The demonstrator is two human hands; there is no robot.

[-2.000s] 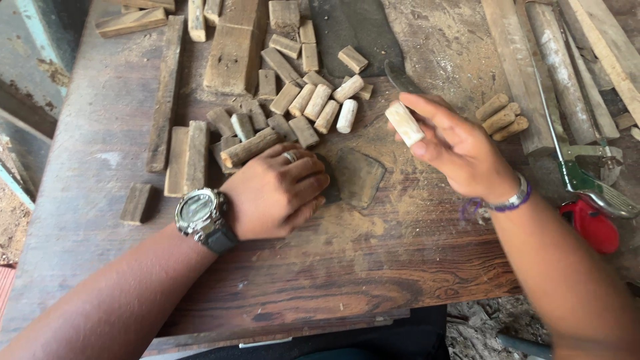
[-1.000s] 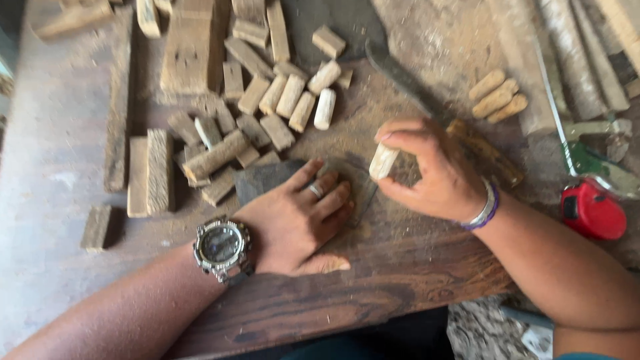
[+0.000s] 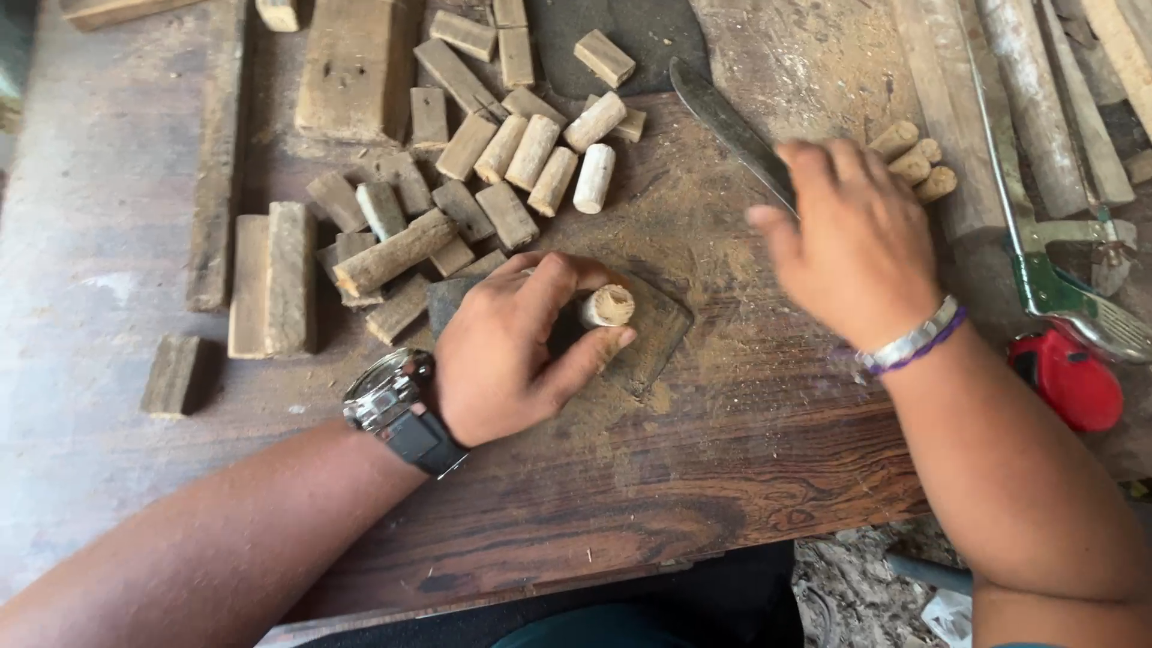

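Note:
My left hand (image 3: 513,346) holds a short whitish wooden peg (image 3: 610,307) between thumb and fingers, its round end facing up. Beneath it lies a dark flat pad (image 3: 661,337) dusted with sawdust. My right hand (image 3: 850,238) is over the handle end of a knife with a curved dark blade (image 3: 729,126). The handle is hidden under the palm, and how firmly the fingers close on it does not show. Beyond my left hand lie several cut wooden pegs (image 3: 533,153), one whiter peg (image 3: 594,178), small blocks (image 3: 508,216) and a longer round stick (image 3: 396,254).
A thick wooden block (image 3: 355,72) and a long strip (image 3: 216,171) lie at the left on the wooden table (image 3: 558,504). At the right are rounded pegs (image 3: 913,162), a saw with a green handle (image 3: 1048,283), a red tape measure (image 3: 1071,378) and long wood pieces (image 3: 1035,99).
The peg has passed from my right hand to my left hand. My right hand has moved over the knife's handle, which showed beside it one second ago.

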